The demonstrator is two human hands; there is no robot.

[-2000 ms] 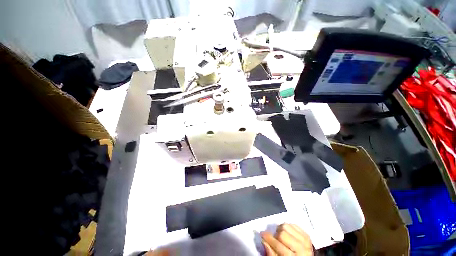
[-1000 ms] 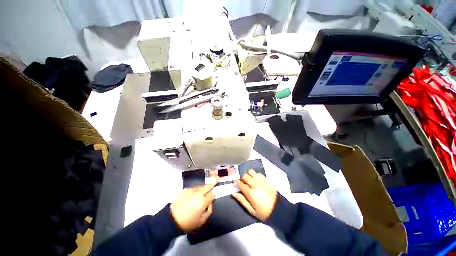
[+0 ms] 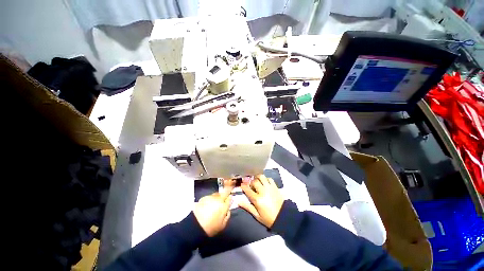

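Note:
My left hand (image 3: 213,211) and my right hand (image 3: 262,200) are at the clamp (image 3: 245,181) under the off-white sewing machine head (image 3: 233,153). Their fingertips meet around a small black piece (image 3: 238,182) at the clamp's reddish centre; whether they pinch it or press on it is hard to tell. A black strip (image 3: 206,189) shows left and right of the clamp. A black fabric panel (image 3: 236,233) lies on the white surface in front, partly under my hands and sleeves.
Overlapping dark strips (image 3: 323,180) lie right of the head. A carton of black pieces (image 3: 79,196) stands left, an open carton (image 3: 392,206) right. The screen (image 3: 379,77) is upper right. A metal tool (image 3: 204,105) lies on the machine. Red straps (image 3: 459,114) are far right.
Two seconds ago the hands were near the bottom edge, away from the clamp. They have come to the clamp, and over the last second the fingertips moved further in under the head.

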